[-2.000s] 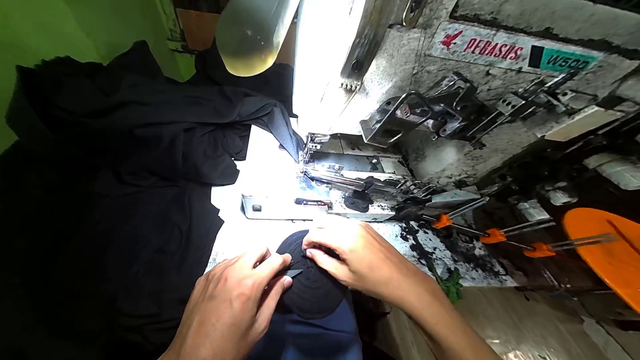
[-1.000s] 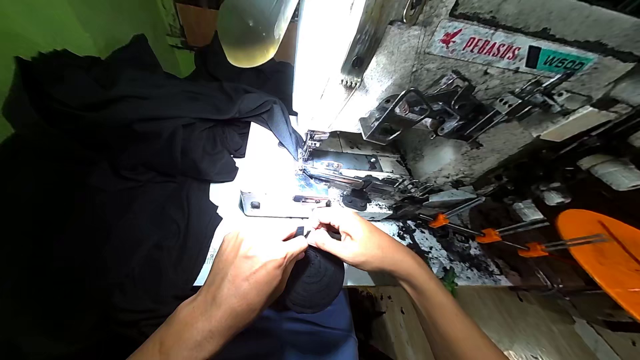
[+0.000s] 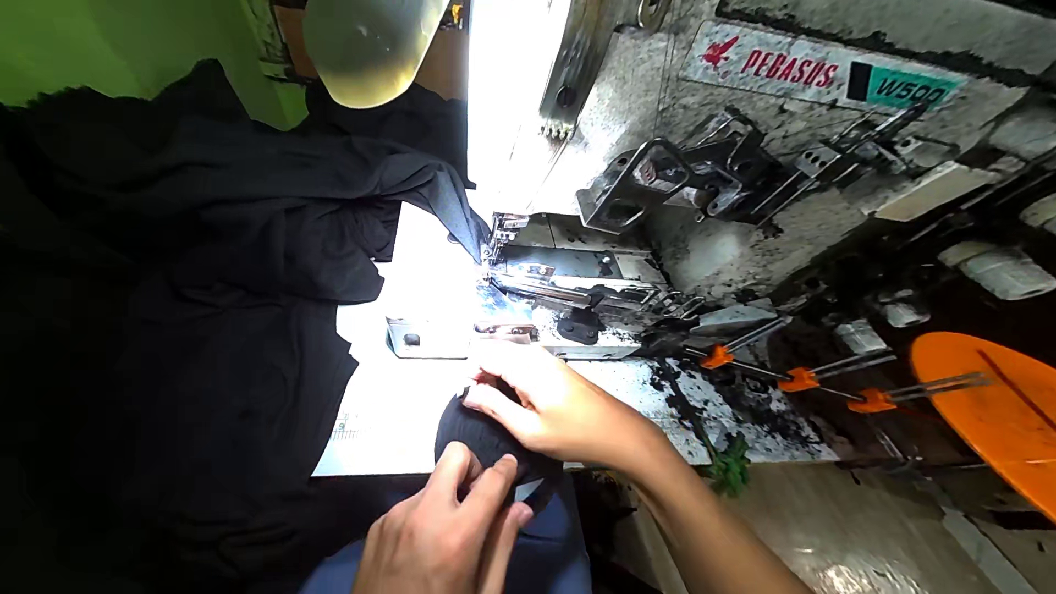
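Between my hands, at the table's front edge, is a round black roll of fabric strip (image 3: 470, 433). The fingers of my left hand (image 3: 450, 516) press on its lower side. My right hand (image 3: 549, 404) pinches its upper edge between thumb and fingers. Just beyond stands a Pegasus W500 sewing machine (image 3: 718, 256). Dark fabric (image 3: 458, 210) reaches its needle and presser foot area (image 3: 497, 243) under a bright light. The rest of this black cloth (image 3: 239, 363) lies heaped at the left. My hands hide part of the roll.
The white work table (image 3: 371, 412) has a front edge just below the hands. Orange thread guides (image 3: 800, 379) on metal rods and an orange disc (image 3: 990, 412) are at the right. A translucent yellowish cover (image 3: 367, 49) hangs at the top. Dark lint covers parts of the machine and table.
My left hand has moved down to the lower side of the black roll, apart from the right hand; a second ago their fingertips were close together at its top. The cloth at the machine looks unchanged.
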